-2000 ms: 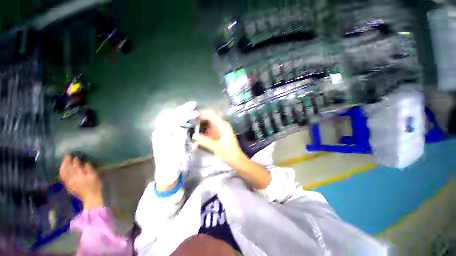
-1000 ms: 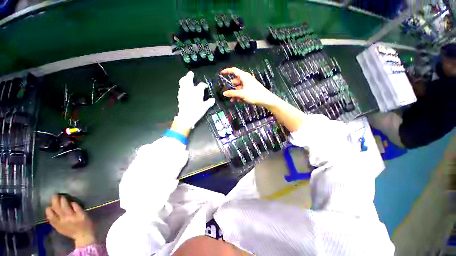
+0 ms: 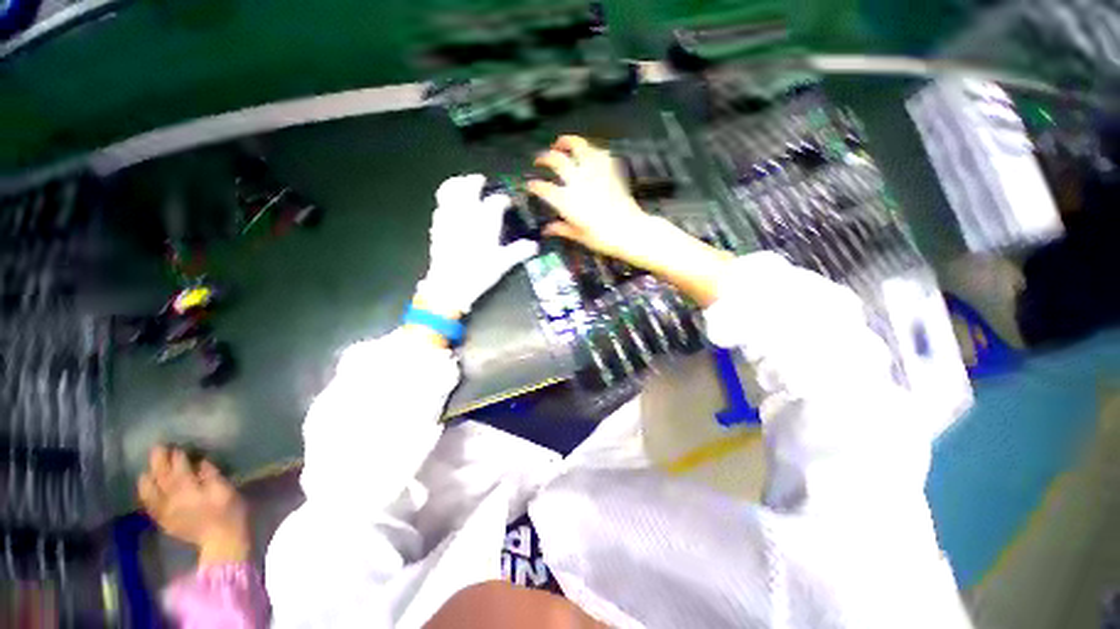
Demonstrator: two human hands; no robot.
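Observation:
My left hand (image 3: pixel 469 243), in a white glove with a blue wrist band, rests at the left edge of a clear blister tray (image 3: pixel 604 391), its thumb and fingers apart. My right hand (image 3: pixel 592 199), bare, is over the tray with its fingers spread, and I see nothing held in it. A dark part (image 3: pixel 523 214) lies between my hands; blur hides its details and whether a fingertip touches it. Rows of board assemblies (image 3: pixel 639 329) with green strips and dark blocks fill the tray.
Loose units (image 3: pixel 190 322) lie on the bench at left, beside more trays (image 3: pixel 49 356). A person's hand (image 3: pixel 194 498) with a pink sleeve is at lower left. Blurred units (image 3: pixel 516 92) lie at the back. White stacks (image 3: pixel 989 166) stand at right.
Since two seconds ago, my hands have moved forward from near my body to the tray. Since one second ago, my right fingers have spread from the dark unit they were pinching.

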